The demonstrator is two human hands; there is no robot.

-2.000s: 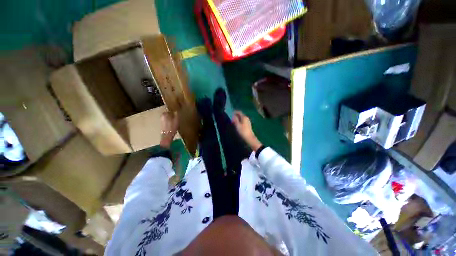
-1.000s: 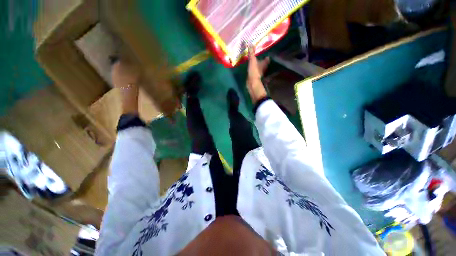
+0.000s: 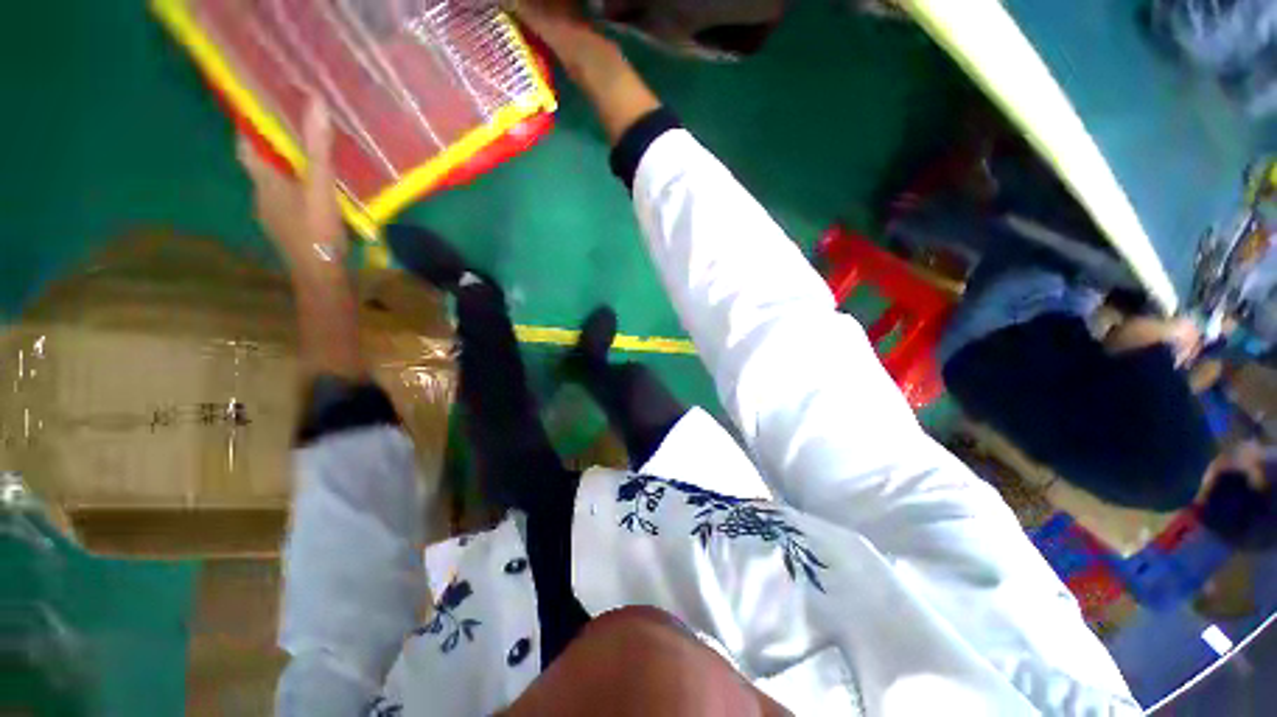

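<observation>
A red plastic stool with a flat pad, yellow-bordered with a pink-red mesh-like top, is at the upper left, cut off by the top edge. My left hand grips the pad and stool at the near left edge, fingers over the border. My right hand reaches to the stool's far right side at the top edge of the picture; its fingertips are blurred and cut off, so its hold cannot be seen.
A large closed brown carton stands at the left on the green floor. A green-topped bench with a pale edge is at the upper right. A person in dark clothing sits beside it, near another red stool.
The view has turned; the stool and pad now appear farther left. My left hand has left the open carton and is on the pad edge. My right hand has moved to the stool's far side.
</observation>
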